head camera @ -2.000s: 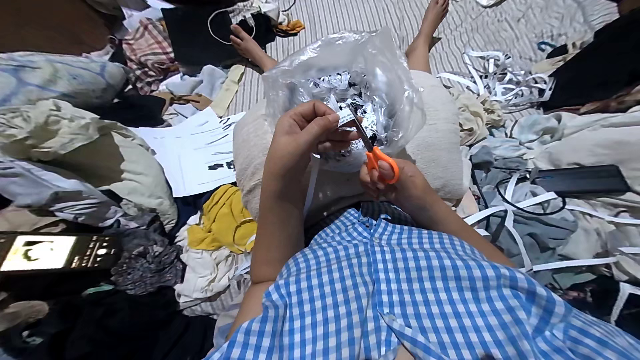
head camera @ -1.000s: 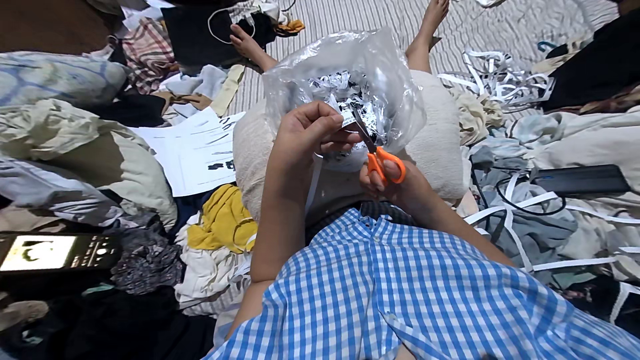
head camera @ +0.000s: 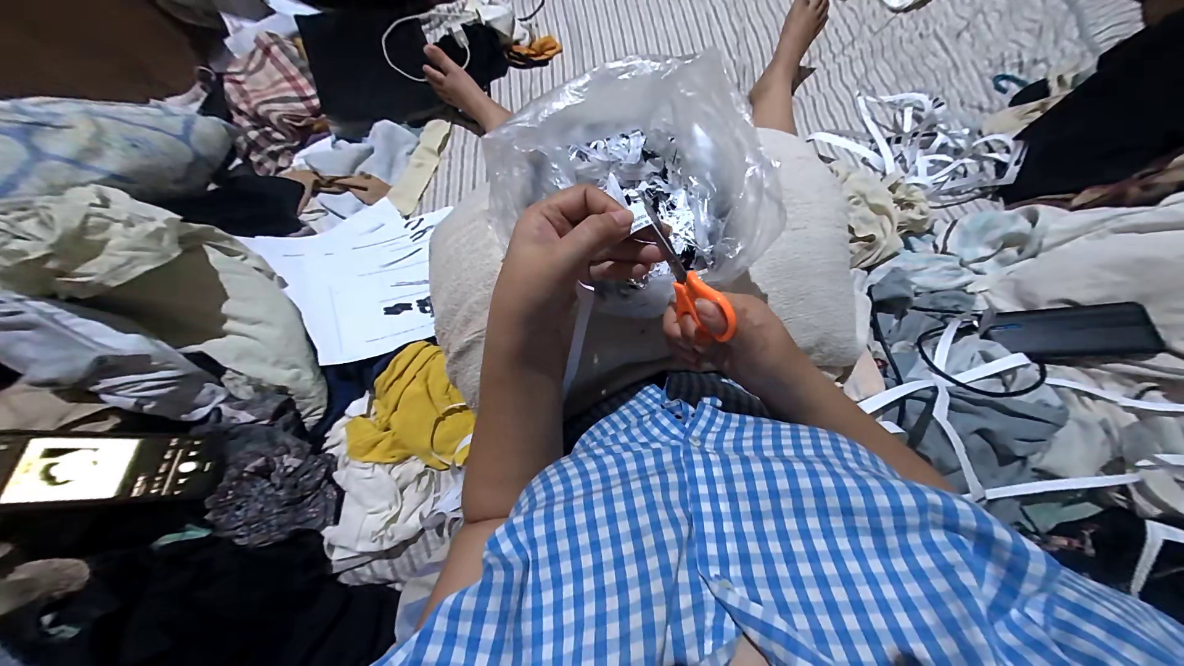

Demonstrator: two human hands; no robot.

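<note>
My left hand (head camera: 578, 240) pinches the end of a white strip (head camera: 640, 218) between thumb and fingers, and a length of the strip hangs down below the wrist. Orange-handled scissors (head camera: 705, 308) are in my right hand (head camera: 717, 338), their blades pointing up and left, close beside the strip's end. Whether the blades touch the strip is hard to tell. Behind both hands, an open clear plastic bag (head camera: 740, 185) holds many small white, silver and black cut pieces (head camera: 629, 153). It rests on a cream cushion (head camera: 814, 250) across my lap.
Printed white sheets (head camera: 342, 277) and a yellow cloth (head camera: 412, 407) lie left of the cushion. Tangled white strips (head camera: 925, 148) are at the upper right. A dark phone (head camera: 1078, 328) lies on clothes at right, near a black cable. A lit screen device (head camera: 102, 467) is at far left.
</note>
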